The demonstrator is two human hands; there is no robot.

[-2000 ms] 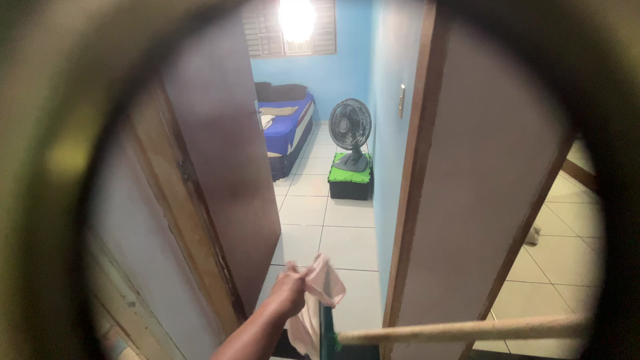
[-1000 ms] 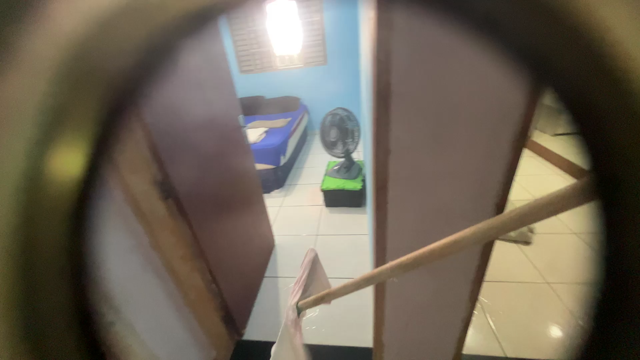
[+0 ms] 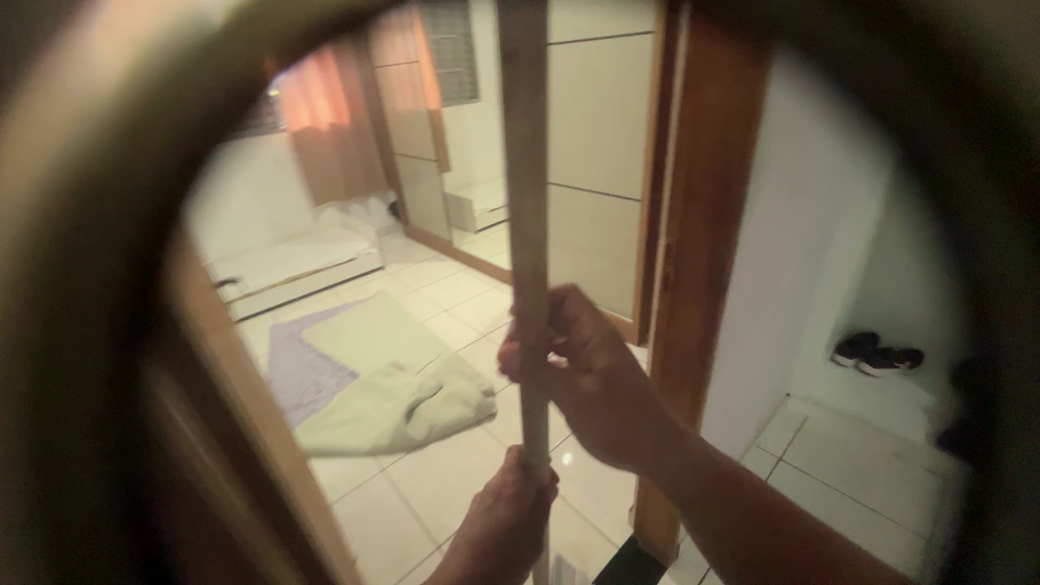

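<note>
A long wooden pole (image 3: 526,203) stands nearly upright in the middle of the view, running past the top edge. My right hand (image 3: 597,382) is closed around it near mid-view, fingers wrapped on the wood. Lower down and a little to the left, my left hand (image 3: 508,516) also grips the pole. Its lower end is mostly hidden behind my left hand and cut off by the bottom edge. Beyond the hands, a rumpled pale green cloth (image 3: 406,398) lies on the tiled floor, partly beside a lilac mat (image 3: 305,366).
A wooden door frame (image 3: 707,227) rises on the right, with a dark threshold (image 3: 630,565) at its foot. Dark shoes (image 3: 877,355) rest farther right. Inside the room are a mirrored wardrobe (image 3: 597,146), a low white bed base (image 3: 309,284) and an orange curtain (image 3: 325,130).
The view has turned from the blue room with the fan to another doorway. The pole, slanted before, is now nearly upright, and both my hands are on it. The pink cloth is out of sight.
</note>
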